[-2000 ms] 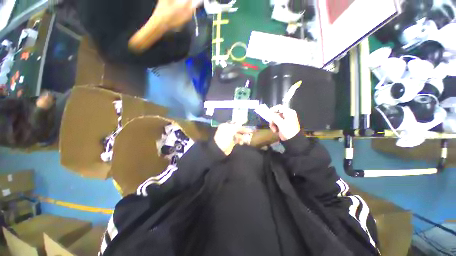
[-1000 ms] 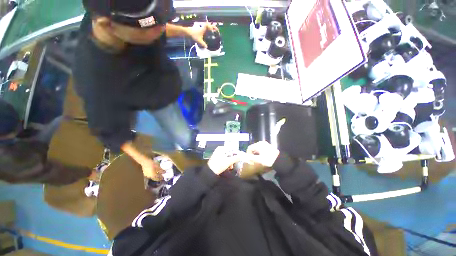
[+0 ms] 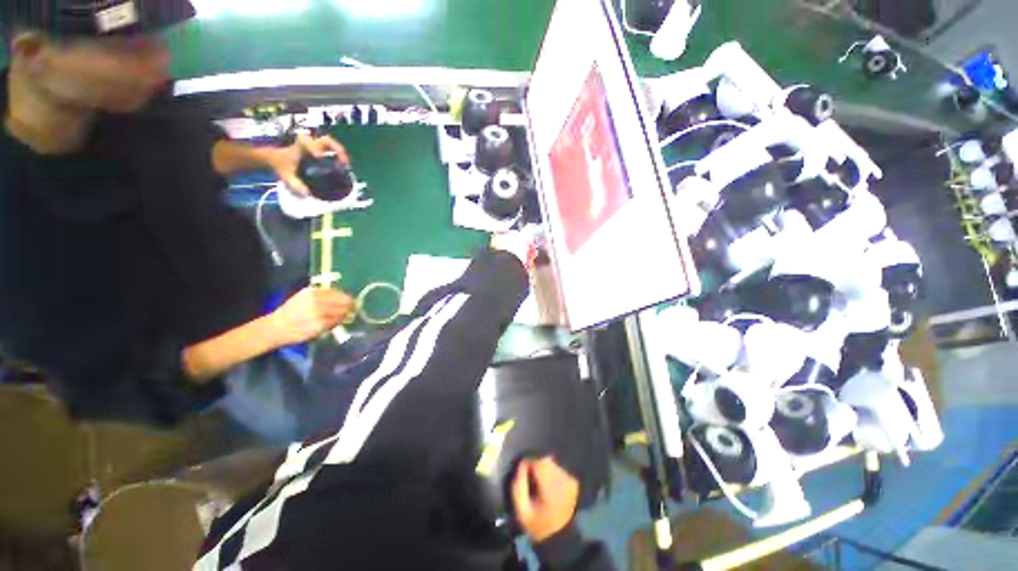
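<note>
My left hand is stretched out across the bench, small and blurred, at the left edge of the monitor. Something red shows beside its fingers; whether it is held I cannot tell. My right hand is low, over the near part of the black housing, with fingers curled; nothing clear shows in it. A yellow-tipped pale piece lies on the housing. The white keyboard is partly hidden under my left sleeve. Three black-and-white cameras stand left of the monitor.
Many white-and-black cameras are piled on the right, above a cream pipe frame. A co-worker in a black cap stands left, one hand on a camera, the other by a yellow-green ring. A cardboard box is lower left.
My view has turned right. My hands have parted: the left has reached forward to the monitor, the right has moved over the housing. The co-worker's lower hand has moved from the box to the bench.
</note>
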